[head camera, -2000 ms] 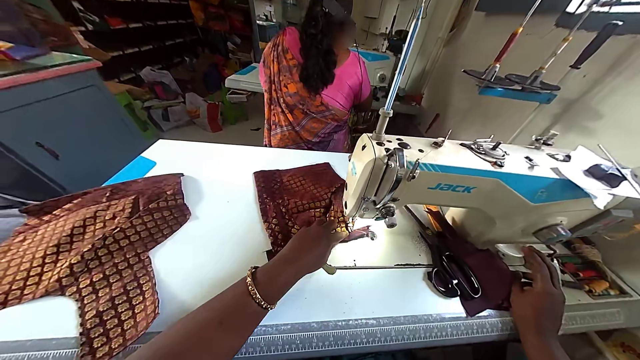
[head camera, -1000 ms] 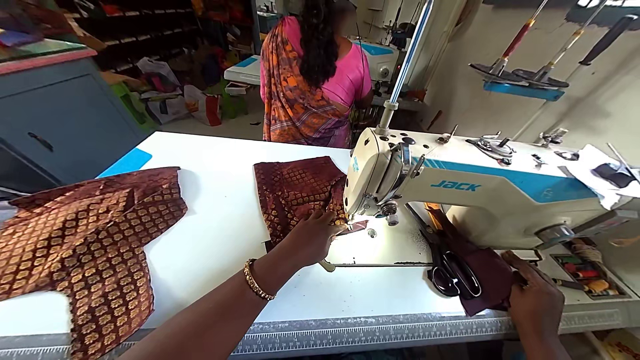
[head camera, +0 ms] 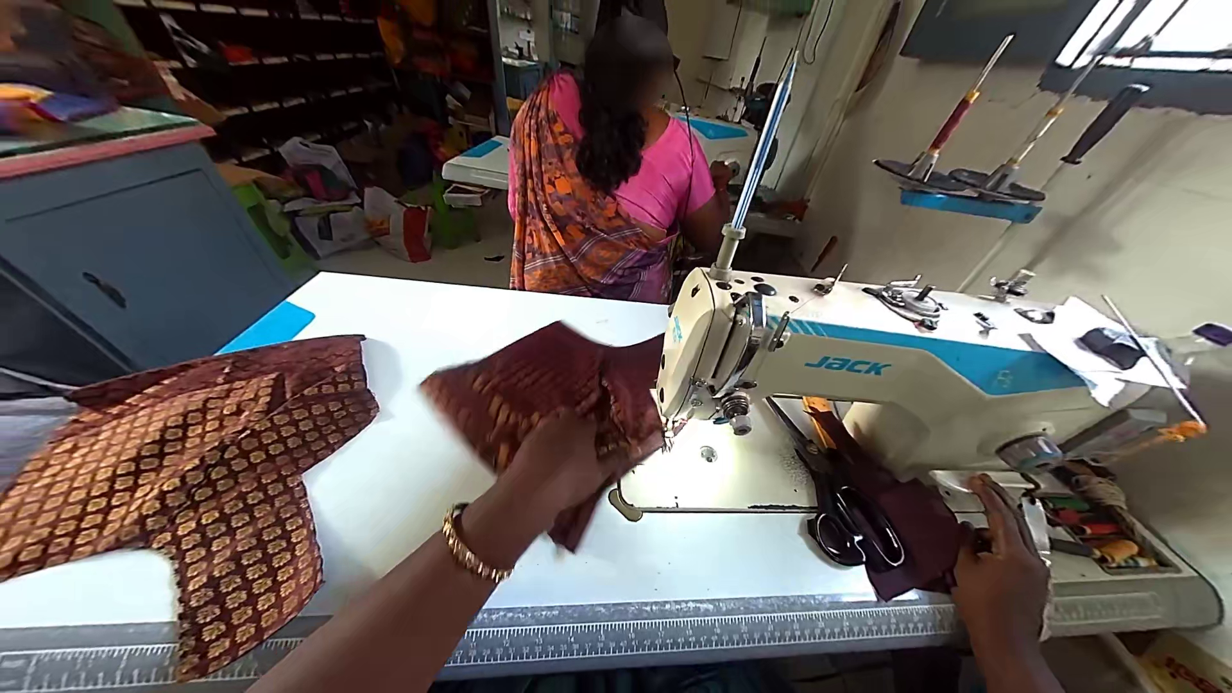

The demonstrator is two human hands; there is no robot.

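My left hand (head camera: 563, 462), blurred and wearing a gold bracelet at the wrist, grips a maroon and gold brocade piece (head camera: 520, 385) just left of the sewing needle. The piece is creased and its right edge lies by the head of the white Jack sewing machine (head camera: 837, 356). At the right, my right hand (head camera: 1001, 568) rests at the machine's base, beside a plain dark maroon cloth (head camera: 910, 529); whether its fingers hold anything is unclear. Black-handled scissors (head camera: 852, 529) lie partly on that cloth. A larger brocade piece (head camera: 231, 462) is spread at the left.
The white table (head camera: 462, 318) has a measuring tape strip (head camera: 674, 640) along its front edge. A tray of thread spools (head camera: 1107, 529) sits at the right. Beyond the table a person (head camera: 606, 192) faces away at another machine. A blue-grey cabinet (head camera: 135, 260) stands at the left.
The brocade piece under my left hand was flatter on the table; it has turned and bunched, its lower part now hanging toward the front. My right hand remains at the machine's base.
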